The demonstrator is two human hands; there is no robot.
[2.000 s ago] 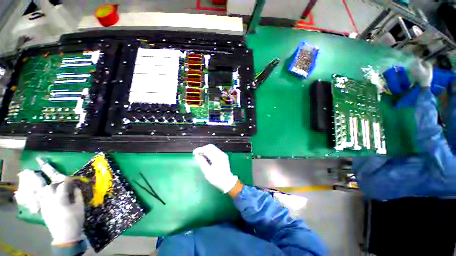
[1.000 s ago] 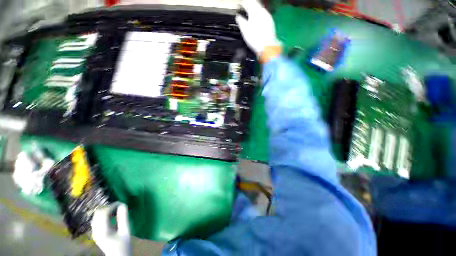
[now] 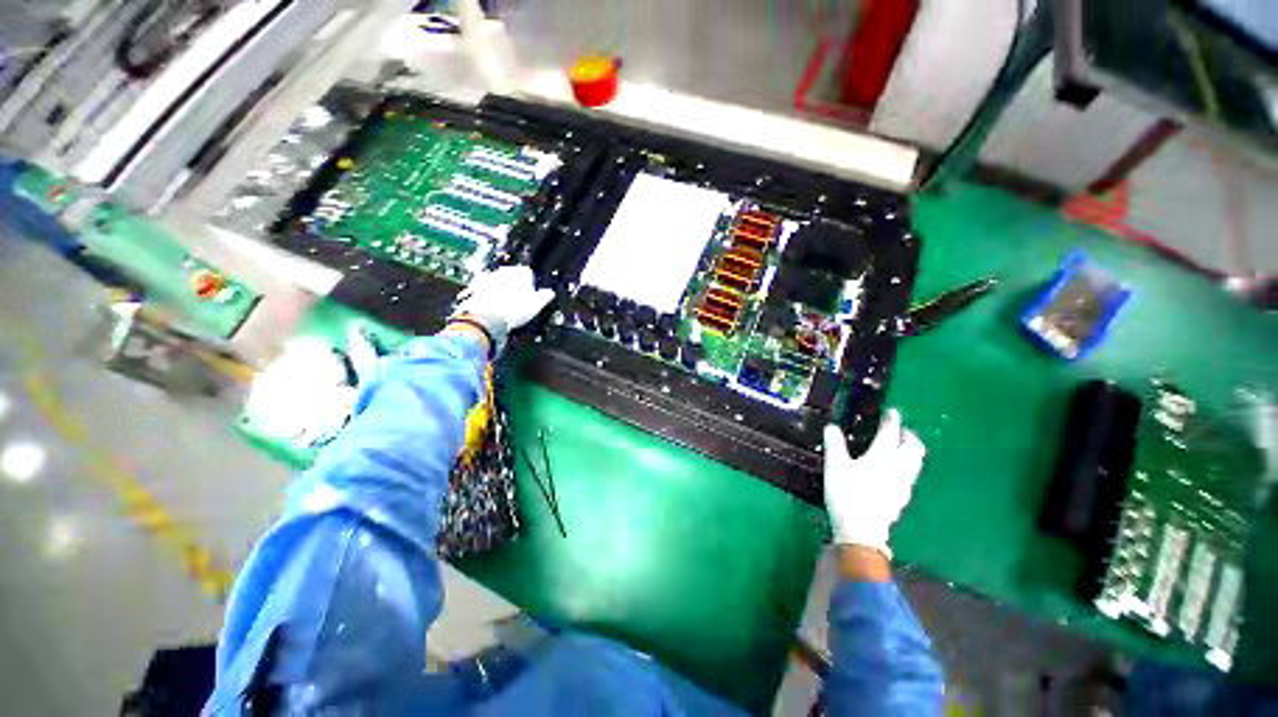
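A long black carrier frame [image 3: 659, 406] lies on the green mat. Its left part holds a green circuit board [image 3: 407, 182] with long white strips; its right part holds a board with a pale block [image 3: 656, 241] and orange-brown coils [image 3: 736, 273]. My gloved left hand [image 3: 502, 301] lies on the frame's near edge between the boards; its grip is unclear. My gloved right hand [image 3: 869, 483] holds the near right corner, thumb and fingers apart around it. Black tweezers [image 3: 547, 483] lie on the mat. The speckled black plate [image 3: 479, 490] with yellow scraps is partly behind my left sleeve.
A white cloth [image 3: 301, 395] lies left of my left forearm. Right of the frame are a black slim tool [image 3: 950, 304], a blue bin [image 3: 1076, 305] of small parts, a black block [image 3: 1093, 460] and another green board [image 3: 1184, 518]. A pale rail [image 3: 771, 133] runs behind.
My left hand has moved from beside the speckled plate onto the carrier frame. My right hand has gone from the frame's far right corner to its near right corner. The view has turned left.
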